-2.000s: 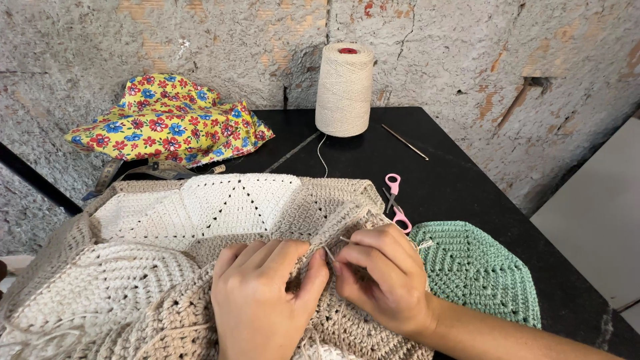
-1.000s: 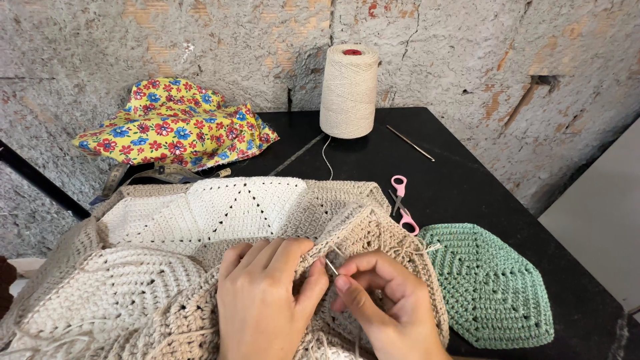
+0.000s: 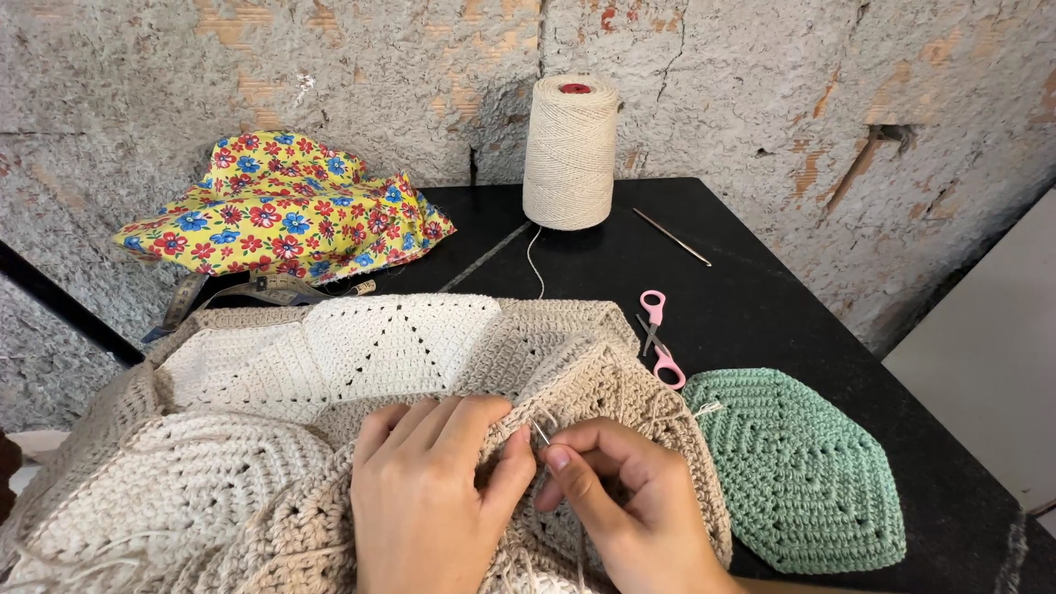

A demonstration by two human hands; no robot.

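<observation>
A large piece of joined crochet motifs (image 3: 404, 346) in white, cream and beige lies heaped across the near part of the table. My left hand (image 3: 437, 487) pinches a beige edge of it between thumb and fingers. Just to the right, my right hand (image 3: 619, 495) grips a thin metal needle (image 3: 540, 431) between thumb and index finger, its far end at the beige stitches beside my left thumb. Whether it is an eyed needle or a fine hook cannot be told. A beige yarn strand hangs below my right hand.
A green crochet hexagon (image 3: 808, 470) lies at right, near pink-handled scissors (image 3: 660, 342). Behind are a cone of cream yarn (image 3: 569, 157), a crochet hook (image 3: 672, 238), yellow floral fabric (image 3: 285, 214) and a measuring tape (image 3: 264, 287). The black table (image 3: 767, 322) stands by a rough wall.
My right hand has come down from the upper beige edge, where it was two seconds ago, and now holds the needle lower, beside my left thumb. My left hand keeps its hold on the crochet.
</observation>
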